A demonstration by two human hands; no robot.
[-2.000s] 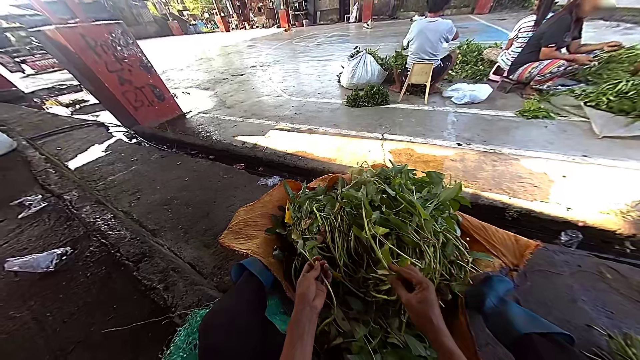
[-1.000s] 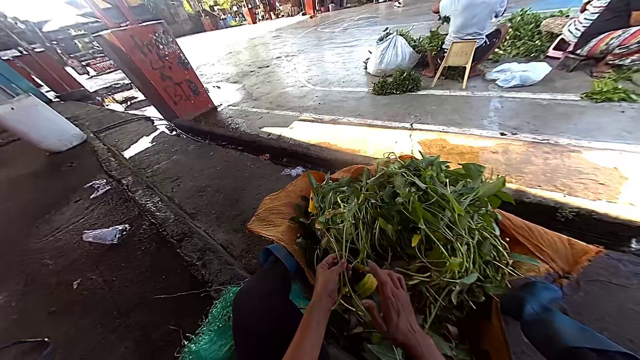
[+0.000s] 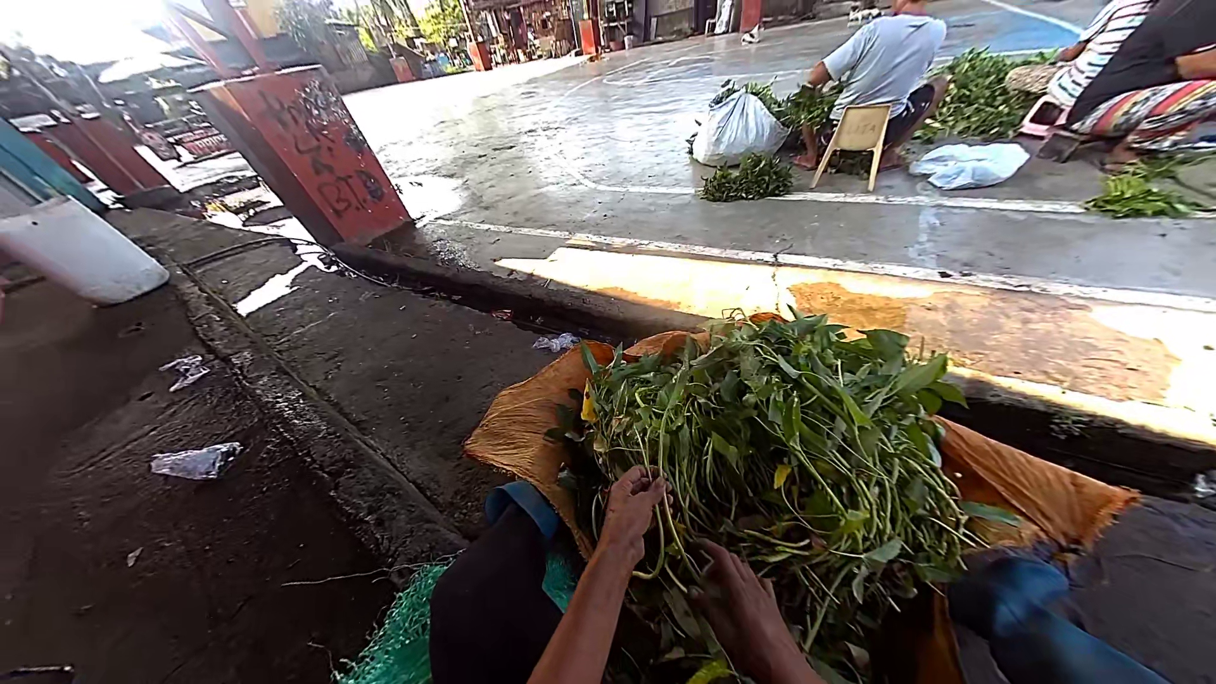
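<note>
A large heap of leafy green stems (image 3: 788, 427) lies on an opened orange woven sack (image 3: 532, 408) between my knees. My left hand (image 3: 635, 503) is at the near left of the heap, its thumb and fingers pinched on a green stem. Lower and to the right, my right hand (image 3: 741, 603) is beside the stems, with its fingers partly spread and slightly blurred; whether it holds a stem does not show. A yellow leaf (image 3: 588, 404) stands out at the heap's left edge. Green netting (image 3: 399, 632) lies by my left leg.
A raised concrete edge (image 3: 446, 280) and a gutter run beyond the sack. Farther off, a person (image 3: 888, 62) sits by a wooden chair (image 3: 858, 133), a white sack (image 3: 739, 128) and piled greens. A red painted post base (image 3: 309, 157) and a white container (image 3: 81, 249) stand left.
A yellowish leaf was at my right hand one second ago; that hand is now lower, near the heap's front. My left hand remains at the stems.
</note>
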